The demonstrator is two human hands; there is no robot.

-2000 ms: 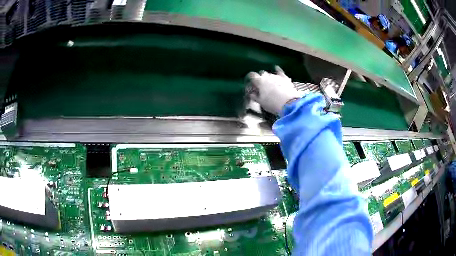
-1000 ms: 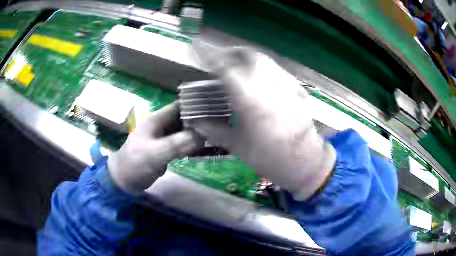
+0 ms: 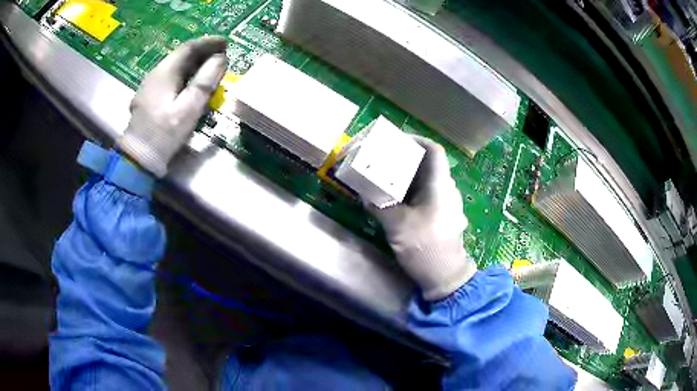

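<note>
My right hand [image 3: 428, 214], in a white glove, holds a small silver finned heatsink [image 3: 386, 164] over the front edge of the green circuit board [image 3: 344, 80]. Its flat top faces up, and a yellow strip [image 3: 332, 158] shows just left of it. Whether it touches the board is hidden. A short heatsink [image 3: 294, 103] sits on the board between my hands. My left hand [image 3: 172, 107], gloved with a light blue wrist band, is over the board's front edge near a yellow strip [image 3: 220, 95]. It shows nothing in its grip, thumb and fingertips a little apart.
A long heatsink [image 3: 405, 65] stands along the board's far side. A metal rail [image 3: 252, 198] runs along the near edge. To the right, another board carries a long heatsink [image 3: 592, 218] and a short one [image 3: 581, 305]. A yellow bar [image 3: 90, 19] lies far left.
The right hand first reached to the shelf, then both hands met around a finned heatsink. Now the hands are apart, and the right alone holds a heatsink low at the board's front edge.
</note>
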